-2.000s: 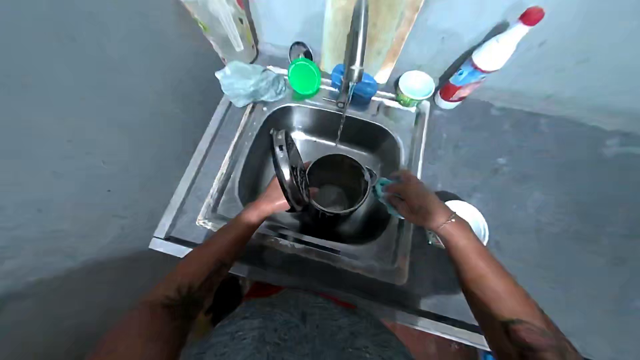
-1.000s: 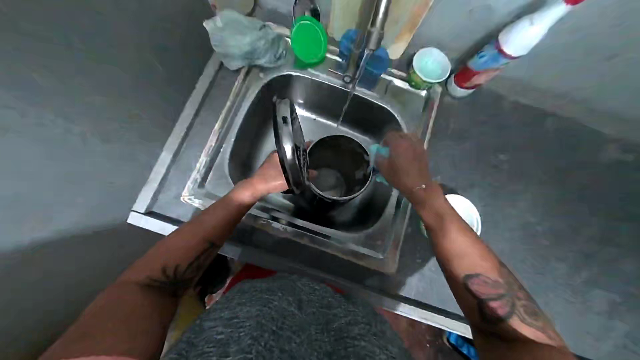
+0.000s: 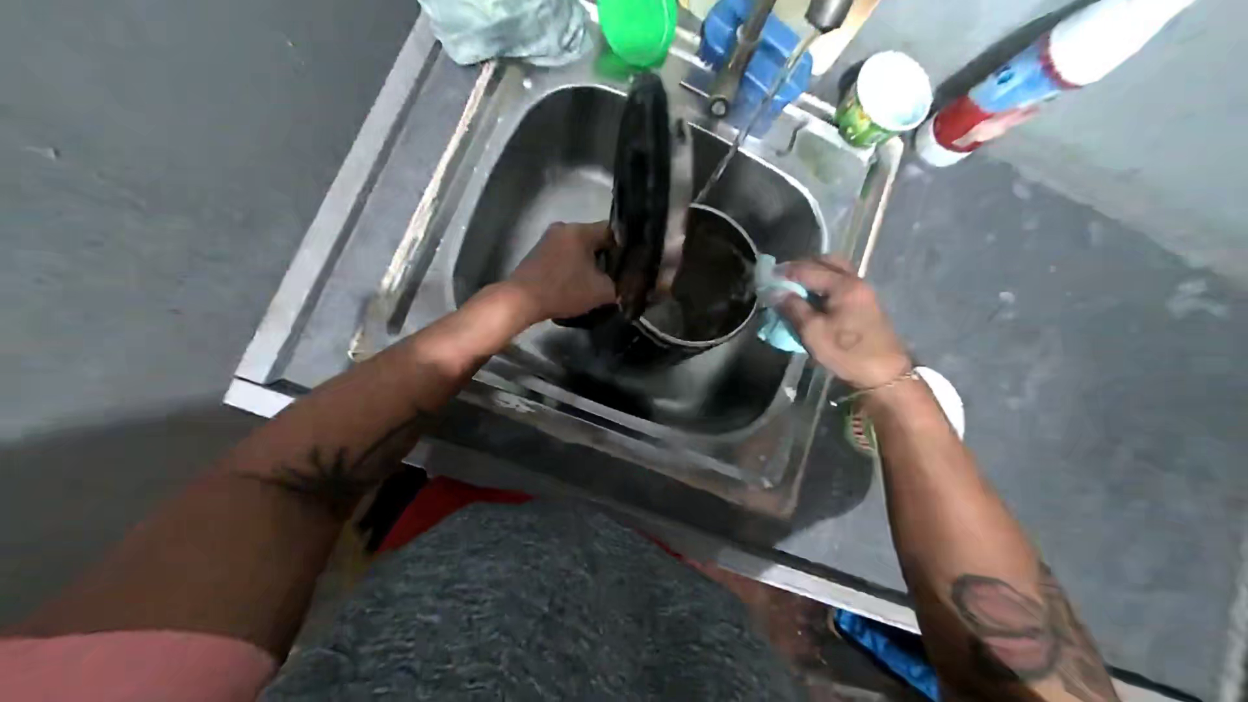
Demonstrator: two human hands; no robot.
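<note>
A dark round container with its black lid raised on the left side is held in the steel sink. Water falls in a thin stream from the faucet at the container's far rim. My left hand grips the container near the base of the lid; its fingertips are partly hidden behind the lid. In my right hand is a light blue cloth, pinched against the container's right rim.
Behind the sink are a plastic bag, a green lid, a blue plastic holder and a paper cup. A red, white and blue bottle stands right of them. A white-rimmed cup is partly behind my right wrist.
The raised lid and container have turned somewhat in my left hand. My right hand with the cloth has stayed about the container's right rim. The view has moved closer.
</note>
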